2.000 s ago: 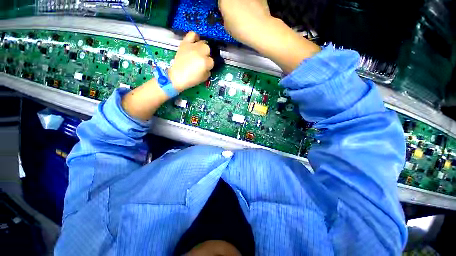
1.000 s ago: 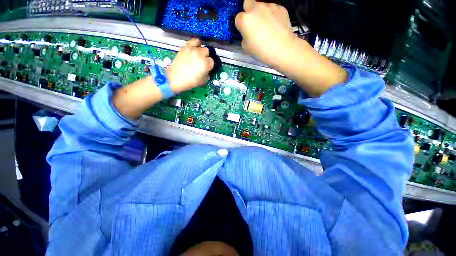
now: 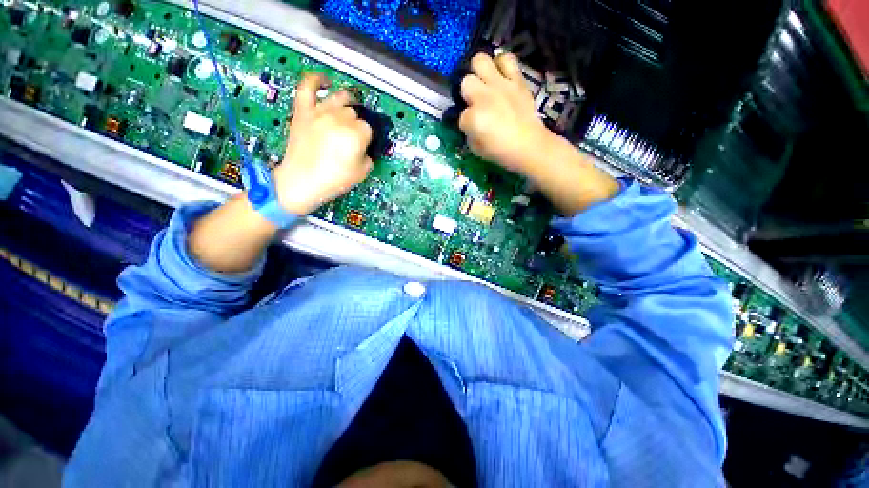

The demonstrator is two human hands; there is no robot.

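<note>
A long row of green circuit boards (image 3: 410, 224) crowded with small parts runs across in front of me. My left hand (image 3: 327, 148) is over the boards left of centre, fingers bent, black cots on some fingertips; whether it holds a part cannot be seen. My right hand (image 3: 500, 110) is over the back rail at the front edge of the bins, fingers curled, black on its fingertips; its grip is unclear. A bin of tiny blue parts (image 3: 429, 36) lies behind. Pale block parts (image 3: 557, 98) lie loose in a dark bin just right of my right hand.
Pale rails (image 3: 357, 250) run along both edges of the boards. A row of shiny pins (image 3: 629, 145) and clear plastic tubes (image 3: 738, 143) stand back right. A red surface (image 3: 851, 33) shows at the top right corner. A blue cord runs up from my left wrist strap (image 3: 266, 197).
The view has turned and shifted. My left hand has moved left along the boards and its fingers have spread somewhat. My right hand has come down from the bins towards the back rail.
</note>
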